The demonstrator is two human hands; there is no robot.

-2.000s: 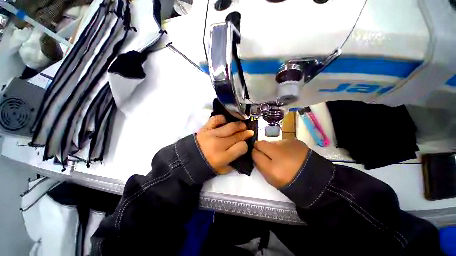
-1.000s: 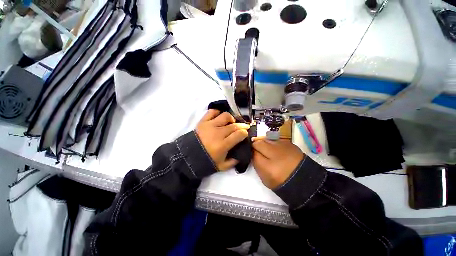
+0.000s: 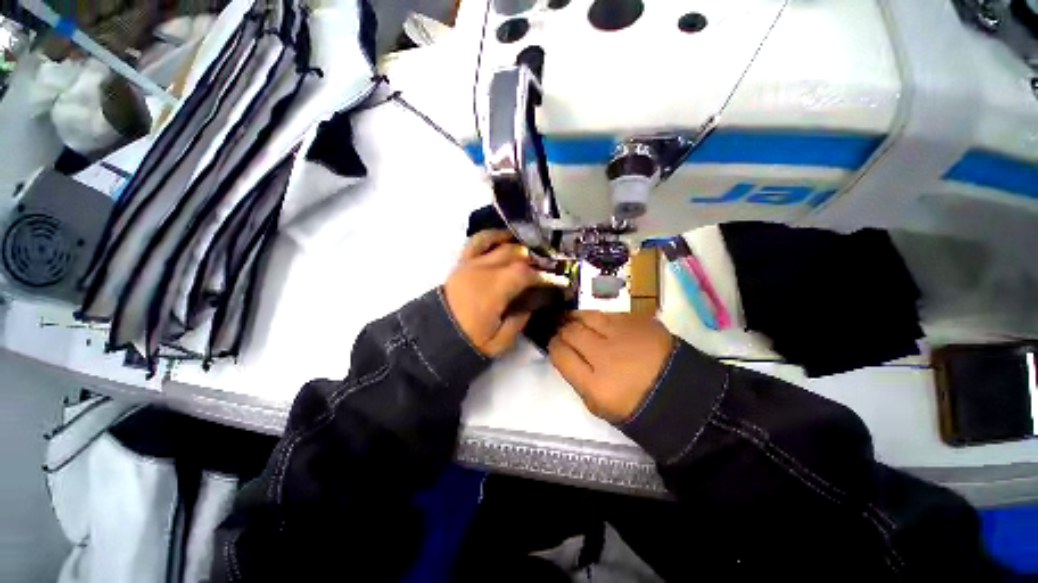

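A black fabric piece lies at the needle of the white sewing machine, mostly hidden under my fingers. A white garment panel spreads over the table behind and left of it. My left hand holds the black piece from the left, fingers curled beside the needle. My right hand holds its near right edge, fingertips close to my left hand. The presser foot is just beyond my fingertips; the needle tip itself is not clear.
A bundle of striped panels lies at left, beside a grey vented device. Right of the needle are a tan block, pink and blue snips, a black stack and a dark phone. Panels hang below the left edge.
Both hands stay at the needle. My right hand has shifted left along the black piece and now covers more of its near end. The camera view has shifted slightly.
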